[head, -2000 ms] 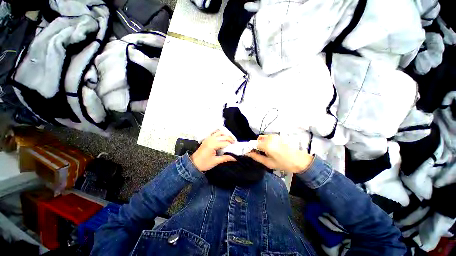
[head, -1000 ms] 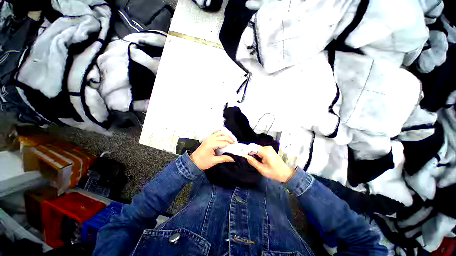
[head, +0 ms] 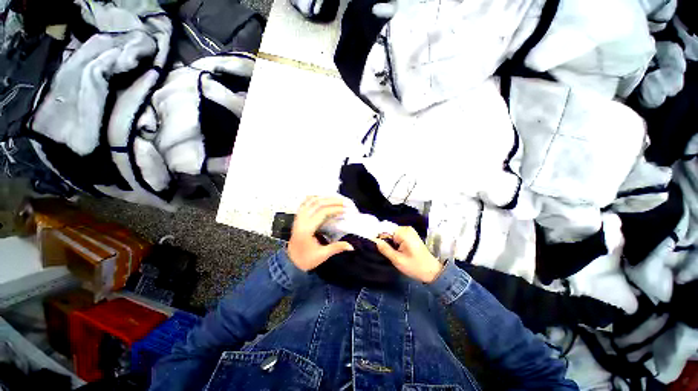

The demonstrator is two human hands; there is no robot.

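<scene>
My left hand [head: 316,233] holds the left end of a white fleece edge [head: 356,224], with its fingers over the top and its thumb below. My right hand [head: 409,252] pinches the right end of that edge between thumb and fingertips. Black fabric [head: 363,263] is bunched under both hands against my waist and runs up onto the table between them. A needle cannot be made out. A thin dark thread loop [head: 402,185] lies on the white fleece just above my right hand.
White fleece-lined garments [head: 451,145] with black seams cover the table's right side. The white tabletop [head: 272,145] shows at left, with a small dark block [head: 283,224] at its near edge. More garments [head: 92,99] lie far left. Cardboard boxes [head: 73,256], a red crate [head: 115,324] and a blue crate [head: 164,336] stand lower left.
My right hand has moved slightly left and down since the first frame, to the fleece edge's right end. My left hand's fingers have lifted and spread more over the fleece. The thread loop looks smaller.
</scene>
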